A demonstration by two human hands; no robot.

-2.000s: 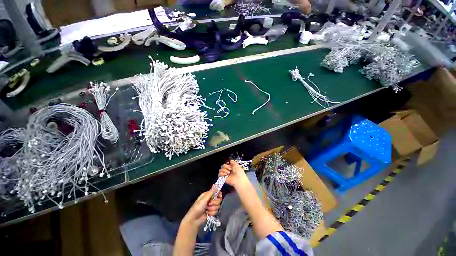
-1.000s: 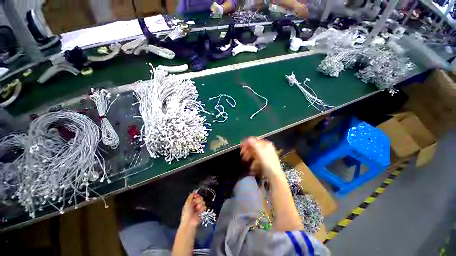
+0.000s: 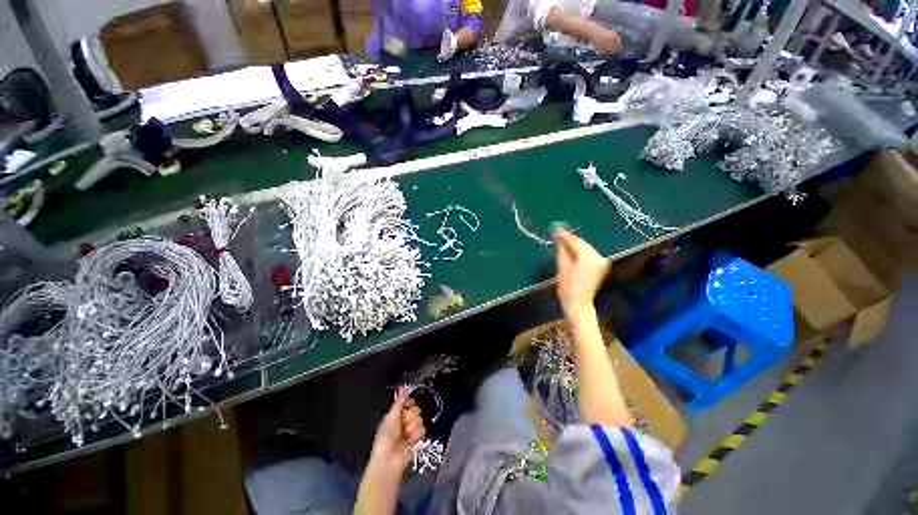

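My left hand (image 3: 401,427) is closed around a small bunch of white-grey wire leads (image 3: 428,455) over the lap; white ends stick out below the fist and thin strands above it. My right hand (image 3: 581,270) is at the bench's front edge, fingertips pinched on the end of a single loose lead (image 3: 527,227) that trails up and left over the green bench top. The fingers partly hide that end. A large fanned wire bundle (image 3: 357,256) lies at centre-left, with loose curled leads (image 3: 450,231) beside it. A small bunch (image 3: 626,204) lies further right.
Coiled long leads (image 3: 151,322) and a folded hank (image 3: 231,256) lie at left. Grey-white clumps (image 3: 770,151) lie at far right. A carton of leads (image 3: 549,367) is beside my lap, with a blue stool (image 3: 730,312) beyond. Other people's hands work at the far line.
My right hand has left the bunch in my left hand and moved forward and right to the bench, where the single lead has shifted with its end at my fingertips. My left hand still holds its bunch.
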